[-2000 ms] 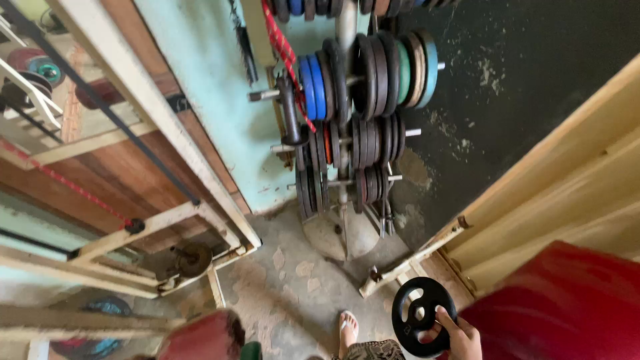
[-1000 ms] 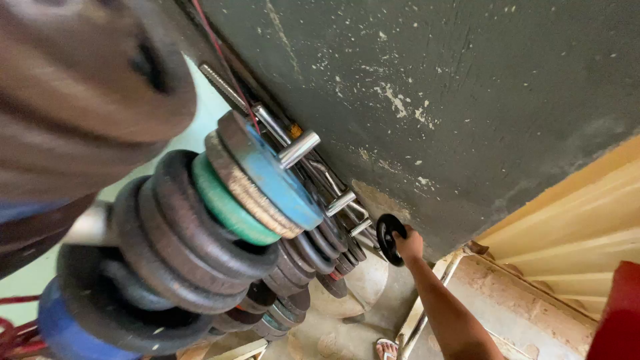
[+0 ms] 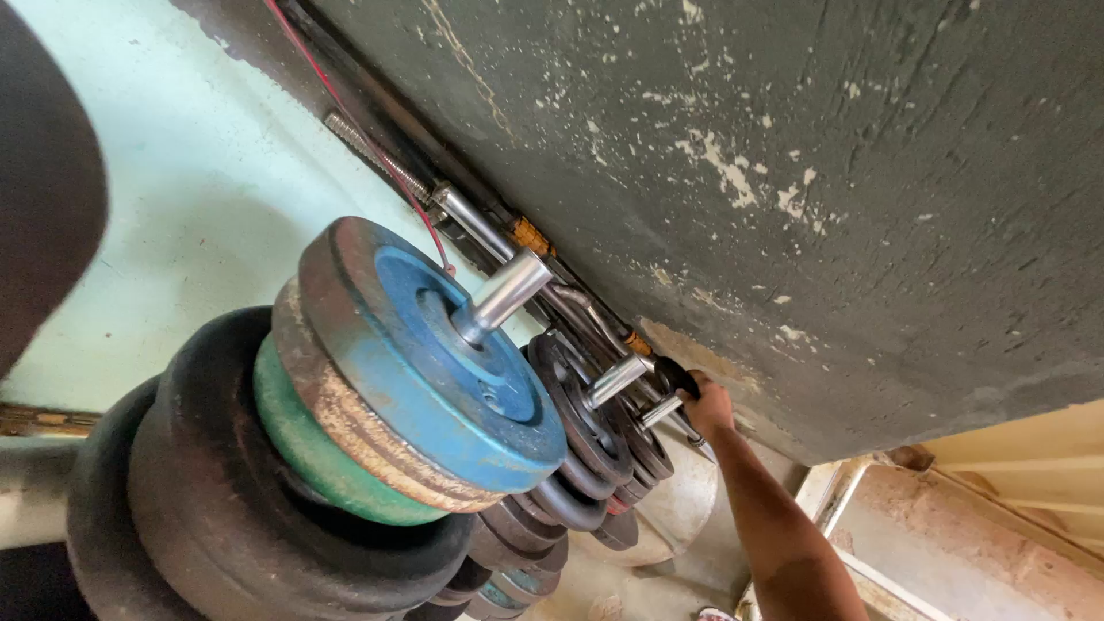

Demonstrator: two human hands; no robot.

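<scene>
My right hand grips a black weight plate by its edge, low beside the dark wall. The plate is close to the end of a short metal peg on the weight rack; whether they touch cannot be told. Above it, another chrome peg carries dark plates. Nearest the camera, a blue weight plate sits on a thicker peg, with a rusty plate, a green plate and large black plates behind it. My left hand is out of view.
Metal bars lean in the corner along the dark wall, with a red cord hanging beside them. The rack's round base stands on the floor. A pale metal frame lies at the lower right, near a foot.
The view has swung close to the rack. My right hand has carried the black plate from beside the red padding to the rack's lower pegs by the wall.
</scene>
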